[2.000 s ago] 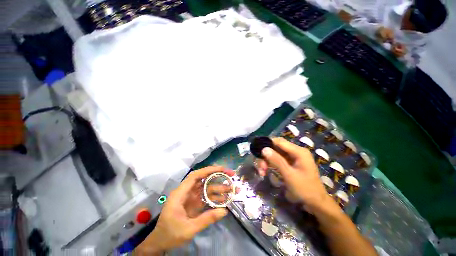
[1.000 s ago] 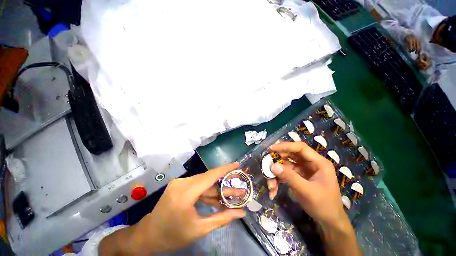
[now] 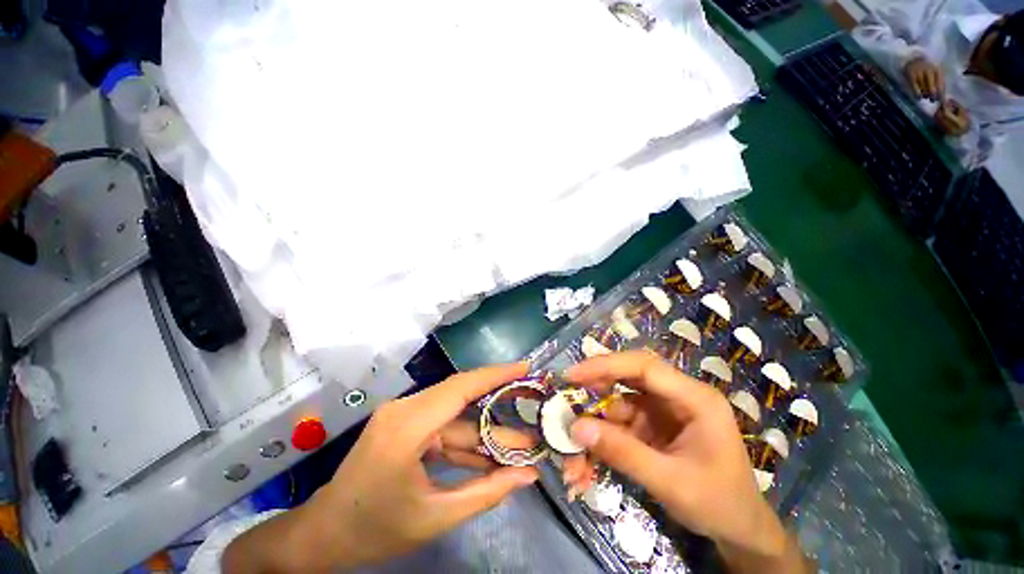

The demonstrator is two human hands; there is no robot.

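Note:
My left hand (image 3: 410, 477) holds a silver ring-shaped watch case (image 3: 490, 440) upright by its edge, its open centre facing me. My right hand (image 3: 685, 454) holds a round display module (image 3: 559, 423) between thumb and fingers, with its pale half-moon patch and amber flex tail showing. The module is right beside the case and overlaps its right edge; I cannot tell if they touch. A clear blister tray (image 3: 817, 451) below and right of my hands holds rows of similar modules.
A large white sheet stack (image 3: 449, 146) carries a ring at its far edge. The press bench (image 3: 124, 381) at left has a red button (image 3: 309, 434) and a long black bar (image 3: 193, 264). Black trays (image 3: 870, 123) lie on the green line. A person's hands (image 3: 938, 99) show at top right.
My right hand has turned the display module's patched back into view and brought it left against the case's edge. My left hand has tilted the case slightly. The view has shifted since the first frame.

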